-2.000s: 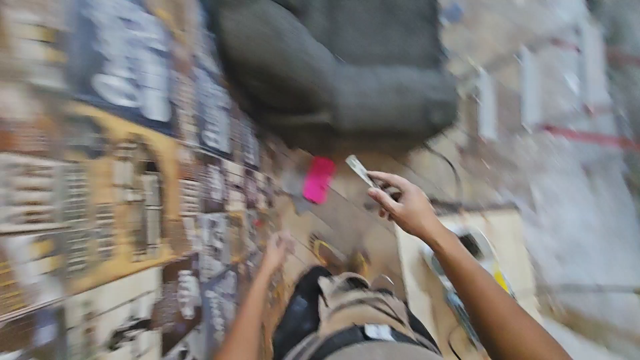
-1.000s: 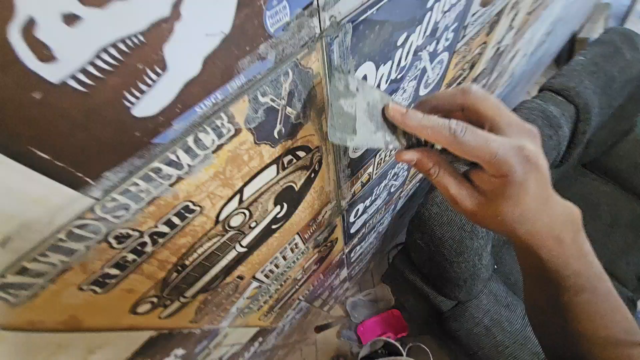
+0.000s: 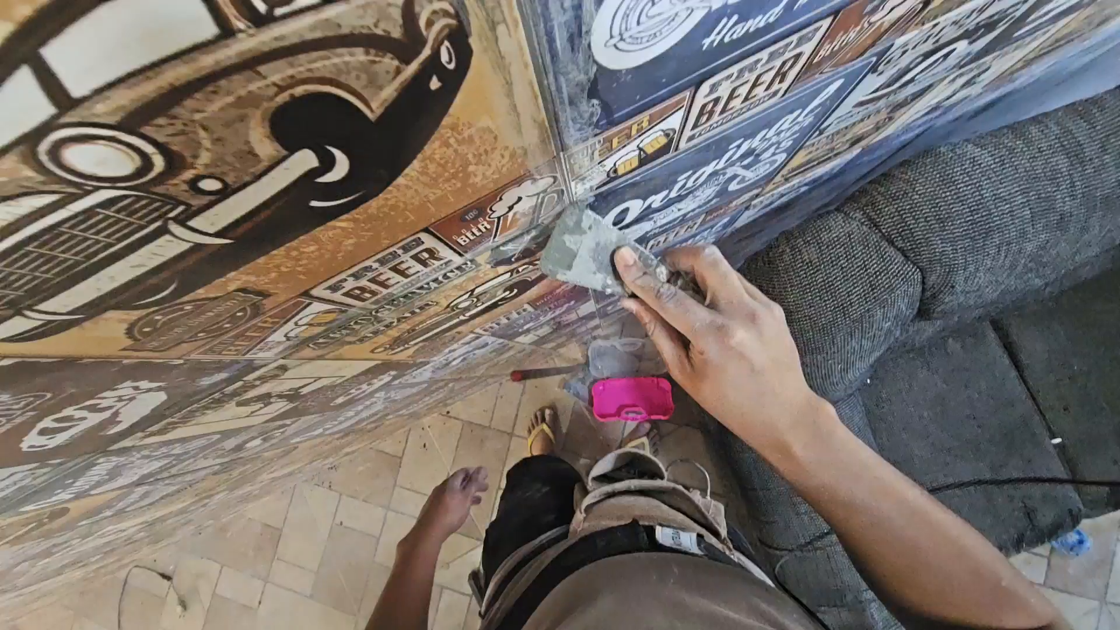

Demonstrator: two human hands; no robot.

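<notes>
My right hand (image 3: 726, 332) grips a putty knife (image 3: 588, 251) with a wide blade smeared with grey paste. The blade lies at or very near the wall, beside a vertical joint (image 3: 549, 114) between printed wall tiles, where grey smears show. To the left of the joint a tile (image 3: 289, 149) bears a vintage car picture; to its right are blue tiles (image 3: 735, 157) with lettering. My left hand (image 3: 455, 499) hangs low over the floor by my leg, fingers loosely curled, holding nothing that I can see.
A dark grey fabric sofa (image 3: 962, 402) stands close on the right, with a black cable (image 3: 1006, 481) across its seat. On the floor by my feet are a pink plastic tray (image 3: 632, 400), a greyish bag-like thing (image 3: 615, 357) and a red-tipped stick (image 3: 544, 374).
Two seconds ago my right hand held the knife away from the wall; it is now at the tiles. Since one second ago the view has shifted, and my left hand has come into sight.
</notes>
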